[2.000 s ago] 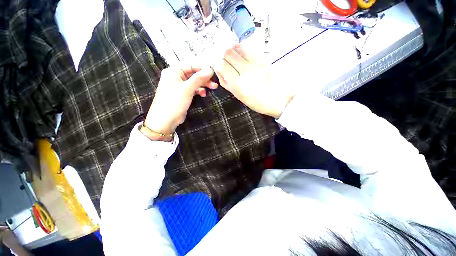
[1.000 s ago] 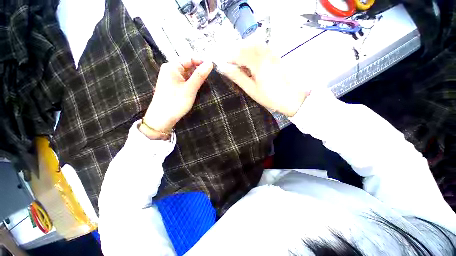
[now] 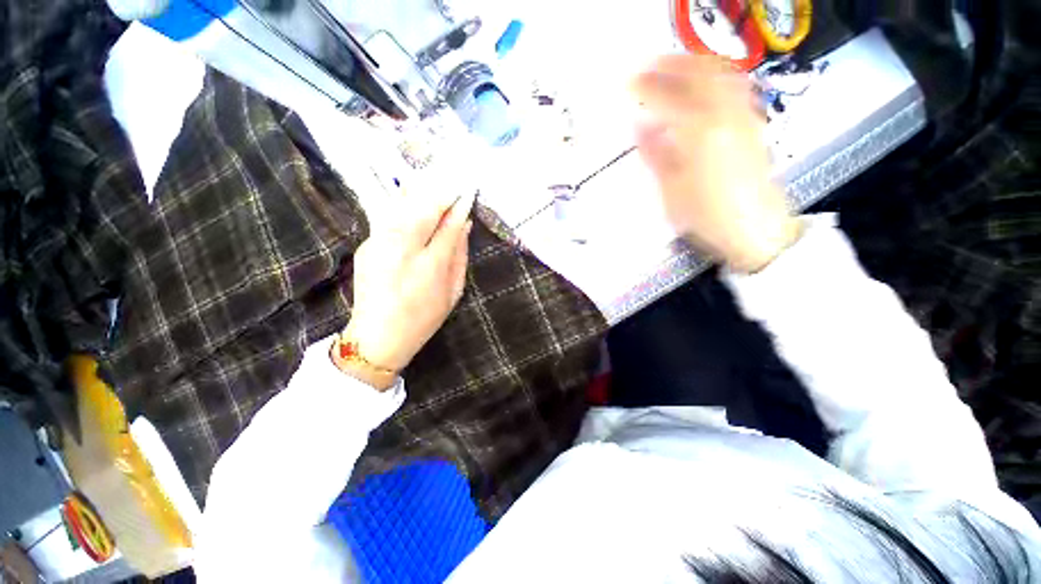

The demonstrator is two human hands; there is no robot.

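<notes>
The plaid garment piece [image 3: 245, 245] is dark with thin cream checks and drapes over the table's front edge. My left hand [image 3: 411, 280] pinches its edge, thumb and fingertips closed on it, just in front of the sewing machine [image 3: 394, 86]. My right hand [image 3: 713, 154] is blurred, away from the cloth at the right, over the place of the small snips. What its fingers hold, if anything, cannot be made out. The grey-blue ridged cylinder [image 3: 485, 105] stands right of the needle area.
Scissors with red and yellow loops [image 3: 719, 29] lie at the top right. A small blue stick [image 3: 510, 38] lies behind the cylinder. The ruler-marked table edge [image 3: 856, 143] runs at right. A taped cardboard box [image 3: 131, 491], blue crate [image 3: 411, 519] and white piece [image 3: 154, 97] are also in view.
My right hand has left the cloth edge and moved right, over the snips. My left hand keeps its pinch, slightly lower in view. The view has shifted, showing more of the machine head.
</notes>
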